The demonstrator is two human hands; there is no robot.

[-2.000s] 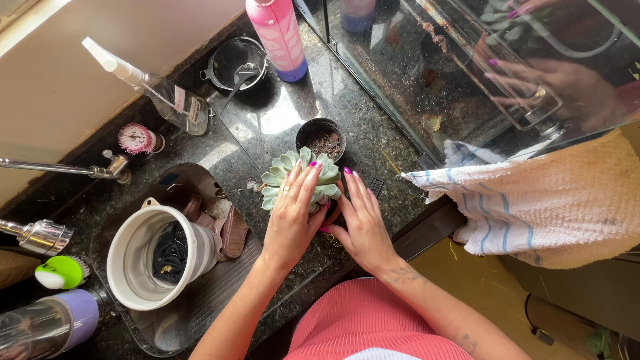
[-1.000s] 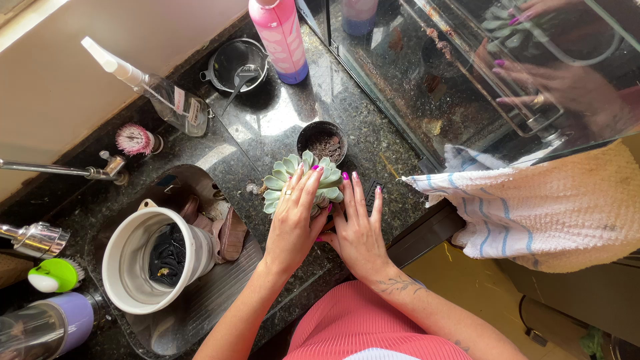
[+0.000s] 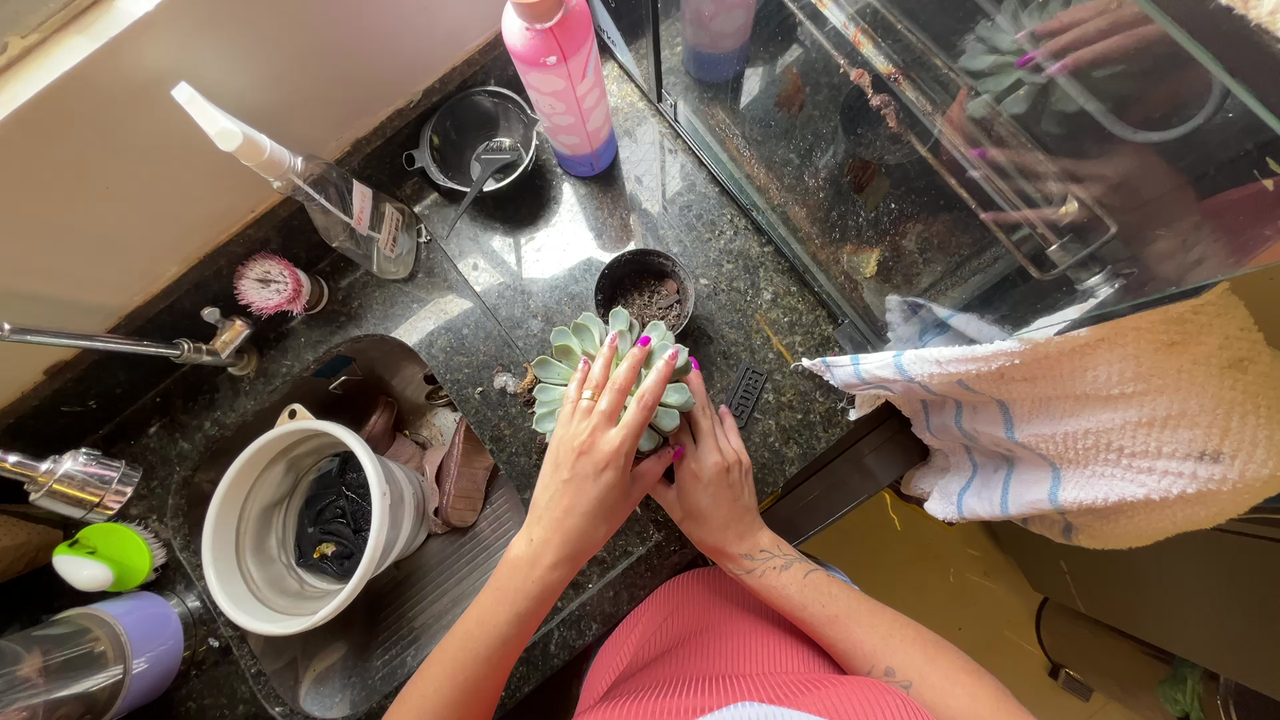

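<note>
A pale green rosette succulent (image 3: 563,365) sits low over the dark granite counter. My left hand (image 3: 600,430) lies across its top, fingers spread over the leaves. Against its right side rests my right hand (image 3: 712,465), with the fingertips partly under the outer leaves. What is below the rosette is hidden, so a grip cannot be made out. Just behind the plant stands a small black pot (image 3: 645,290) with dark soil in it. A flat black plastic piece with raised lettering (image 3: 746,394) lies to the right of my right hand.
A white bucket (image 3: 225,540) with dark cloth inside stands in the sink (image 3: 470,560) at left. Behind are a spray bottle (image 3: 350,215), a black bowl (image 3: 440,130) and a pink bottle (image 3: 560,80). A glass-fronted appliance (image 3: 780,200) and a hanging towel (image 3: 1080,430) flank the right.
The fingers of my right hand have shifted slightly around the plant's right side. My left hand stays on top of the leaves.
</note>
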